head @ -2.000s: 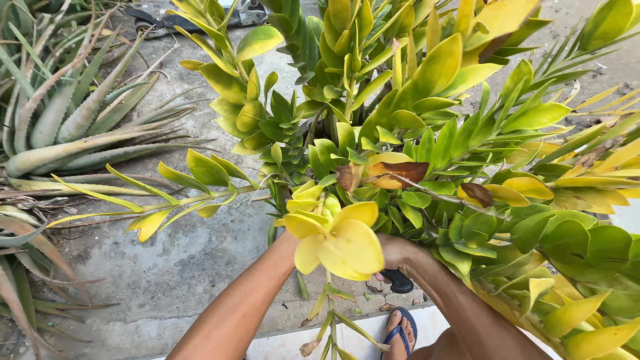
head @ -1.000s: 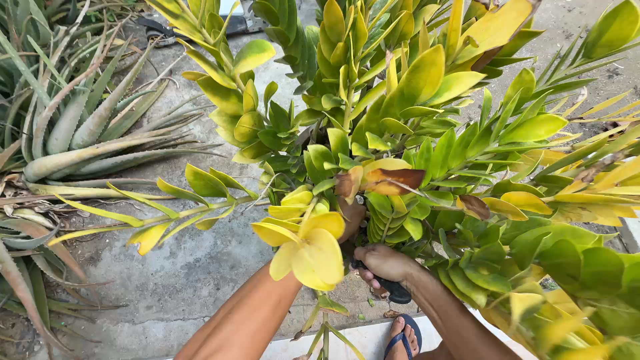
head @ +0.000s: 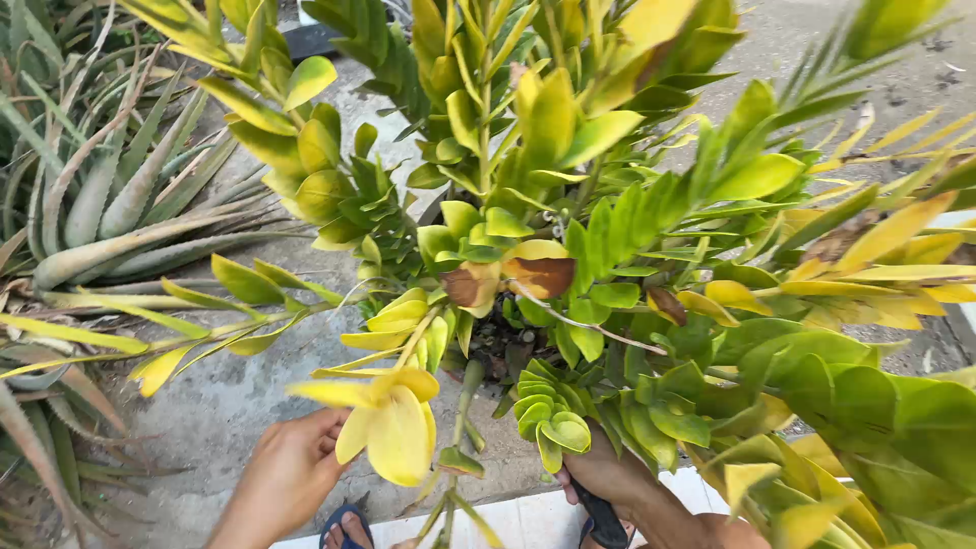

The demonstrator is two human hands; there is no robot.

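Note:
A leafy ZZ plant [head: 610, 236] with green and yellow leaves fills the middle and right. At the lower left of the plant, my left hand [head: 301, 457] has curled fingers beside a yellow-leaved stem [head: 400, 427]; the leaves partly cover its fingertips, so whether it grips anything is unclear. My right hand [head: 598, 465], partly under green leaves, is closed on a black handle [head: 602, 518] that points down toward my feet. The rest of that tool is hidden. Two brown, withered leaves [head: 541, 276] hang over the dark soil at the plant's centre.
Spiky aloe plants [head: 114, 206] line the left side. Grey concrete [head: 206, 450] lies beneath, with white tiles [head: 511, 522] along the bottom edge and my sandalled foot [head: 351, 530] on the near side. One long stem [head: 229, 328] reaches left across the concrete.
My left hand has moved out from behind the leaves at the plant's base toward the left. My right hand, with the black handle, is now lower in view.

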